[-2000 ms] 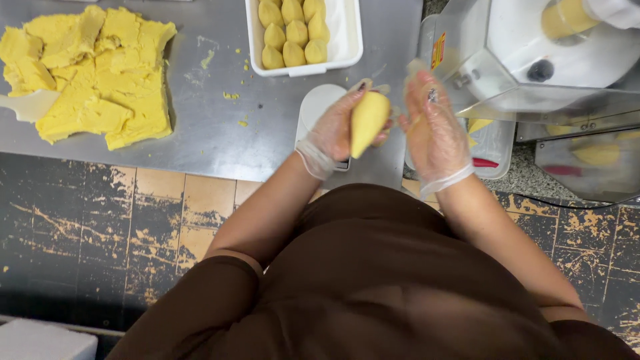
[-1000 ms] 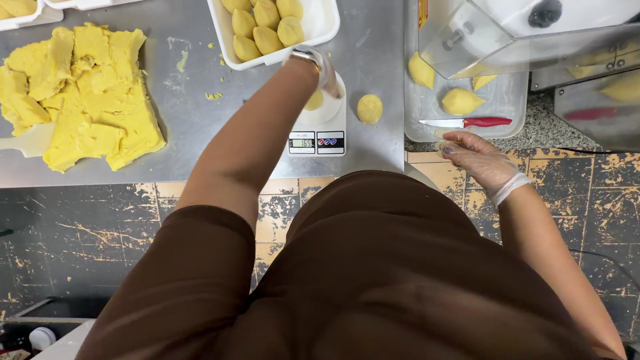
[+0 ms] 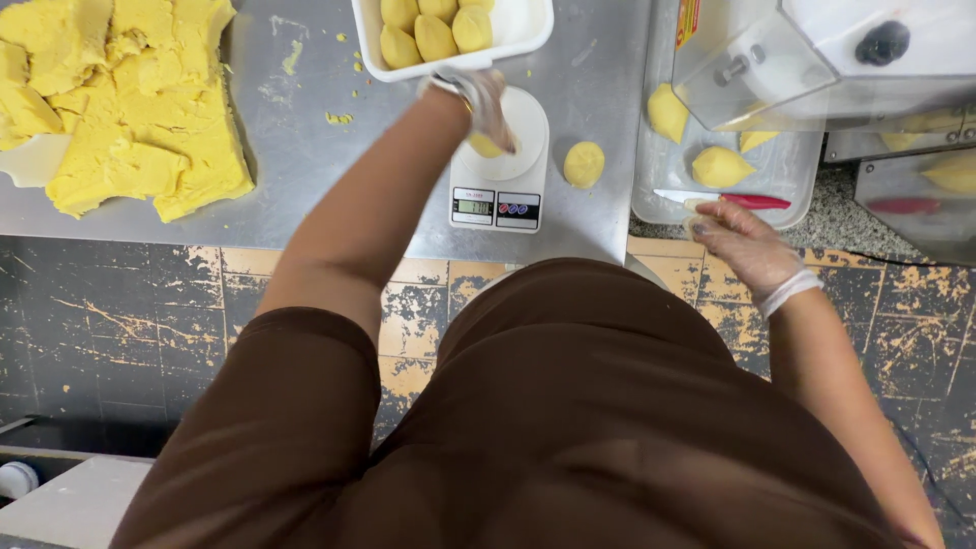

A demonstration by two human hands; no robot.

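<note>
My gloved left hand is over the round plate of a white digital kitchen scale, its fingers at a yellow dough piece that they partly cover; whether they grip it cannot be told. A rounded dough piece lies on the steel table right of the scale. My gloved right hand pinches a small pale piece at the near edge of a clear plastic tray. In that tray lie a red-handled knife, just beyond my fingertips, and several yellow dough pieces.
A white plastic tub of shaped dough pieces stands behind the scale. At the left lies a large yellow dough slab with a white scraper against it. A machine with a clear guard overhangs the tray. Crumbs dot the steel table.
Two seconds ago both hands were together around a pointed dough piece. They have since parted, the left to the scale and the right to the clear tray.
</note>
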